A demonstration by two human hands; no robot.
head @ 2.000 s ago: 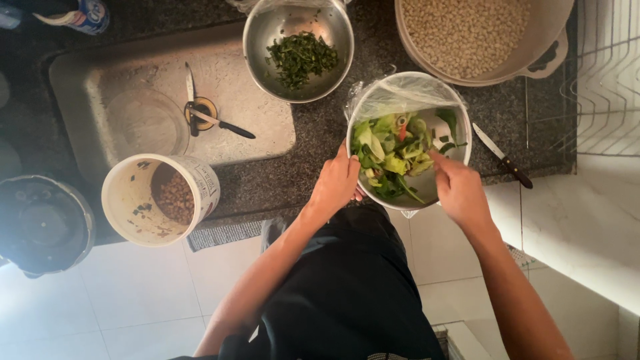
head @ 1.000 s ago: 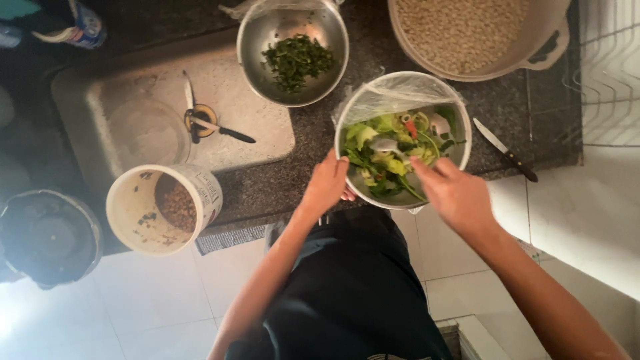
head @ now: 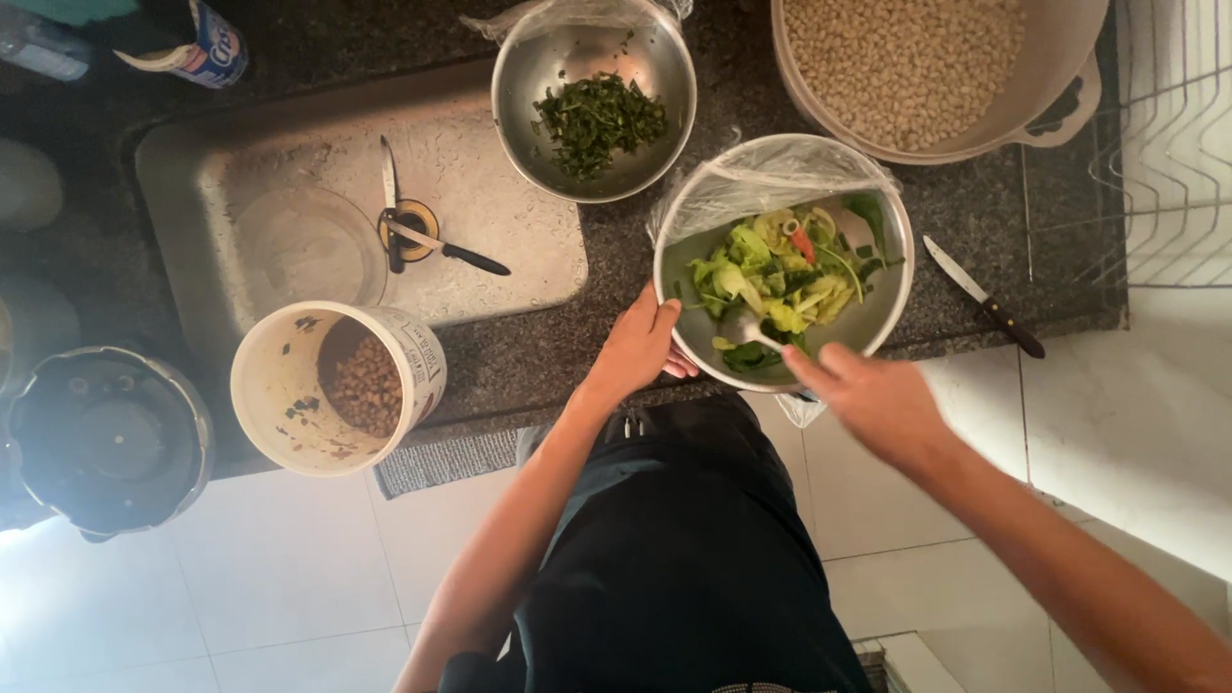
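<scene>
A metal bowl (head: 903, 318) with plastic wrap (head: 780, 178) over its far part stands at the counter's front edge. Inside lie leafy salad greens (head: 760, 260) with a small red piece among them. My left hand (head: 640, 342) grips the bowl's left side. In my right hand (head: 861, 390) is a metal spoon (head: 751, 329), its bowl down in the greens near the front wall. Behind and to the left, a second metal bowl (head: 520, 91) holds chopped dark greens (head: 597, 120). A large pot (head: 794, 72) of pale beans (head: 910, 67) stands at the back right.
Right of the salad bowl lies a knife (head: 982, 296). Two more knives (head: 390, 183) (head: 472, 258) cross over the drain in the steel sink (head: 500, 192). A plastic tub (head: 255, 404) with brown contents stands at the front left, beside a dark lidded pot (head: 111, 438). A wire rack (head: 1174, 144) is far right.
My right hand has moved the spoon within the greens, toward the bowl's front wall. The greens have shifted about. My left hand stays on the bowl's left side.
</scene>
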